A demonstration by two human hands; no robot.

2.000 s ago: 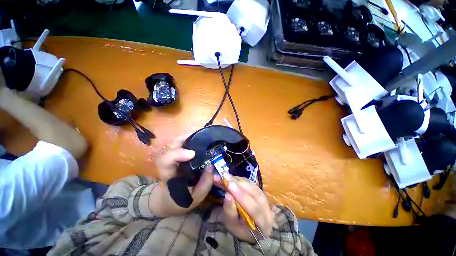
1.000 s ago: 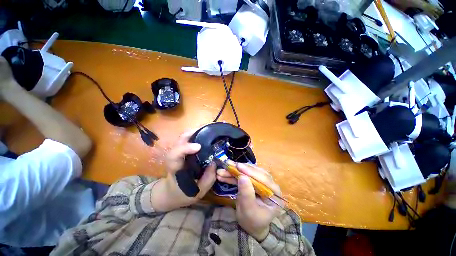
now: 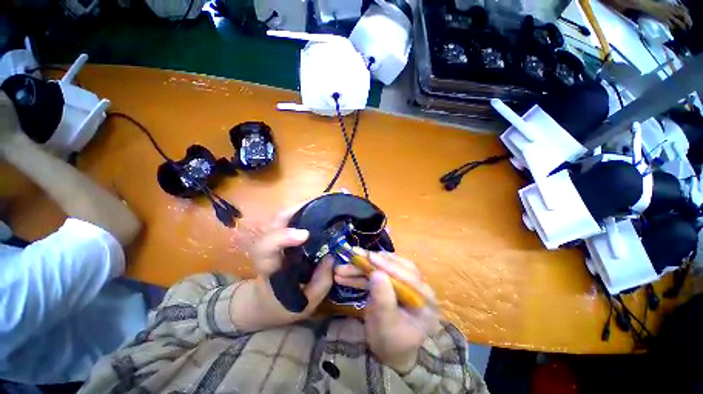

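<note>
The black camera head shell (image 3: 331, 208) lies in front of me, its open side up, with a circuit board (image 3: 333, 235) and thin coloured wires inside. My left hand (image 3: 279, 254) grips the shell's left side, its thumb on the rim. My right hand (image 3: 393, 308) holds the yellow-orange tweezers (image 3: 397, 286), their tip at a small blue-white piece beside the board. The tip's exact contact is too small to tell. A black strap or pad at my left hand hides part of the shell.
Two black lens modules (image 3: 253, 146) lie at left with a black cable. White camera bodies (image 3: 333, 75) stand at the back and right (image 3: 559, 209). Stacked trays (image 3: 462, 104) hold black heads. Another person's arm (image 3: 77, 181) is at left.
Over the two seconds the tweezers have tilted from steep to flatter, and my right hand has turned with them. My left hand still grips the shell.
</note>
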